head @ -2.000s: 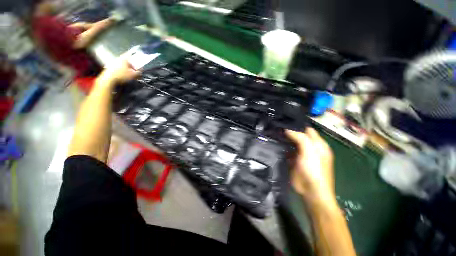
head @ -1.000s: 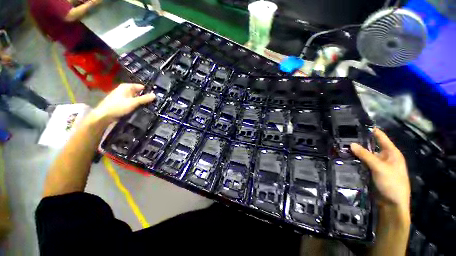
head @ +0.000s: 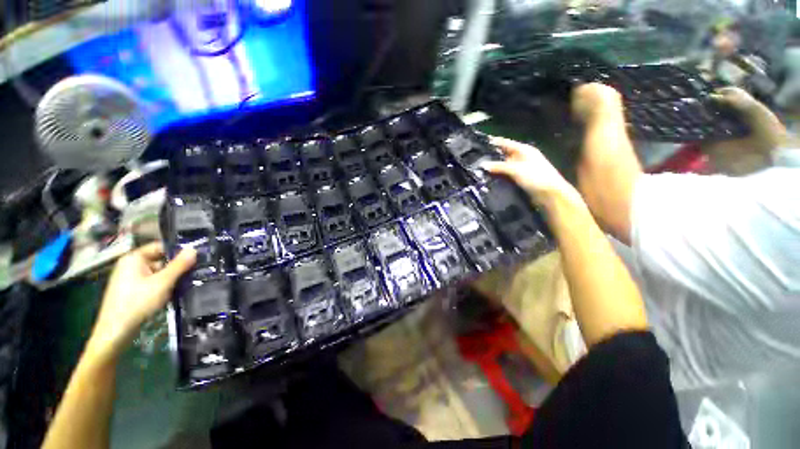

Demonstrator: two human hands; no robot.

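A large glossy black blister tray with rows of rectangular pockets is held up in front of me, above my lap. Black device housings sit in its pockets. My left hand grips the tray's left edge, thumb on top. My right hand grips its far right edge, thumb on top. The fingers under the tray are hidden.
A person in a white shirt is close on the right, arms at another black tray. A white fan, blue mouse and bright blue monitor stand behind left. A red stool is below.
My view has swung to the right with the tray, still in both hands. The fan and mouse now show at the left. The person in white and the blue screen have come into view.
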